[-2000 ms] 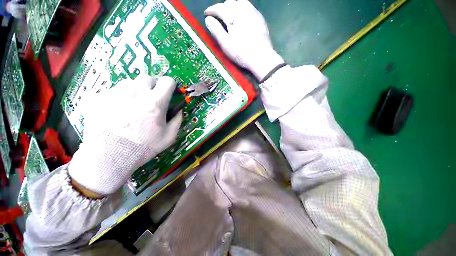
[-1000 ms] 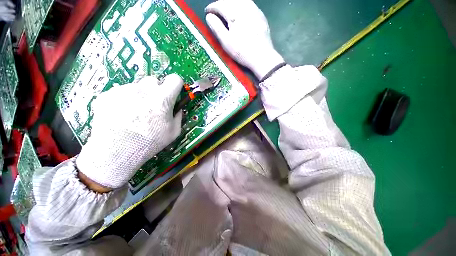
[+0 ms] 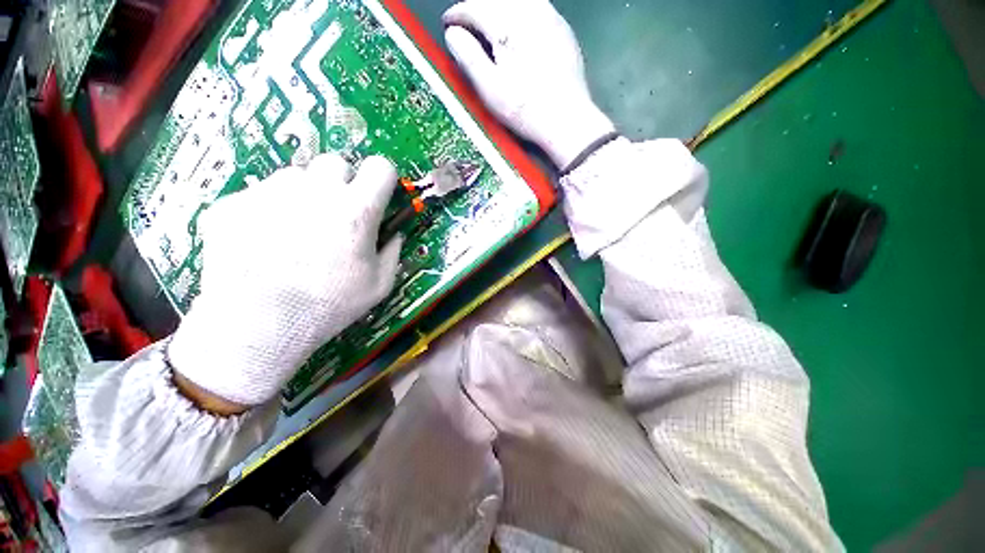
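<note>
The large green circuit board (image 3: pixel 378 119) lies solder side up on a red pad (image 3: pixel 475 113), which shows along its right edge. My left hand (image 3: pixel 286 254), in a white knitted glove, is closed around side cutters (image 3: pixel 445 180) over the board. Their silver jaws and orange-red handle parts stick out to the right, at the board's lower right part. The glove hides the rest of the handles. My right hand (image 3: pixel 524 70), also gloved, rests curled beside the red pad at the top. A dark gap shows between thumb and finger; whether it holds anything is hidden.
More green boards (image 3: pixel 19 173) stand with red pads (image 3: pixel 70 184) along the left side. A black block (image 3: pixel 842 241) sits on the green mat (image 3: pixel 745 205) at the right. Yellow tape (image 3: pixel 788 76) marks the mat's edge. My lap is below.
Since the earliest frame, my left hand and the cutters have shifted slightly, with the jaws a little further right and up on the board. My right hand stays about where it was.
</note>
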